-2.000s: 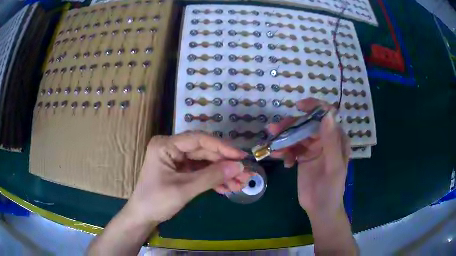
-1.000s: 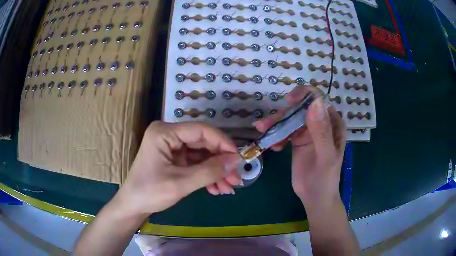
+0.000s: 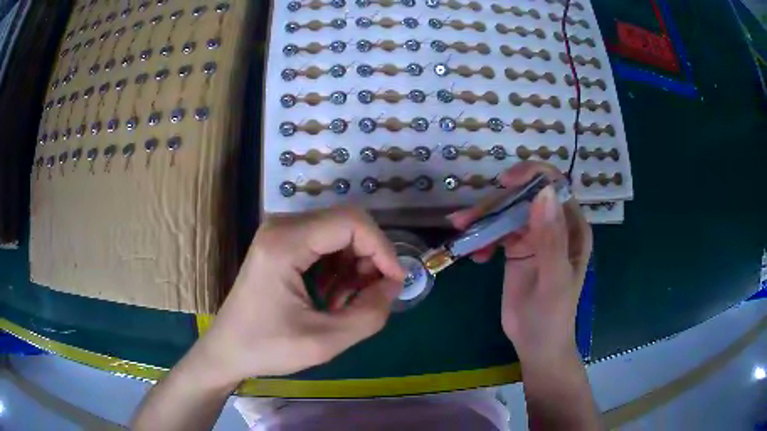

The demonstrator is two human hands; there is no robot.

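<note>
My left hand (image 3: 307,295) is pinched, thumb and forefinger together, over the round fixture (image 3: 412,290). A tiny silver part (image 3: 411,273) shows at its fingertips, blurred and partly hidden. My right hand (image 3: 538,261) holds the grey wired hand tool (image 3: 500,227), its gold tip (image 3: 436,260) pointing left at the fixture's right side, just apart from my left fingertips. The fixture is a silver disc with a white centre, partly covered by my left fingers. The white holding board (image 3: 353,198) lies behind, its left columns filled with silver dots.
The brown cardboard board (image 3: 118,227) with rows of leaded parts lies at left. A thin red-black lead (image 3: 577,101) crosses the white board. A red marked block (image 3: 646,46) is at upper right. Yellow tape (image 3: 378,385) runs along the mat's near edge.
The view has shifted, so the boards sit further left and higher. The tool tip, at my left fingertips one second ago, is now a little to their right. My left fingertips now cover part of the fixture.
</note>
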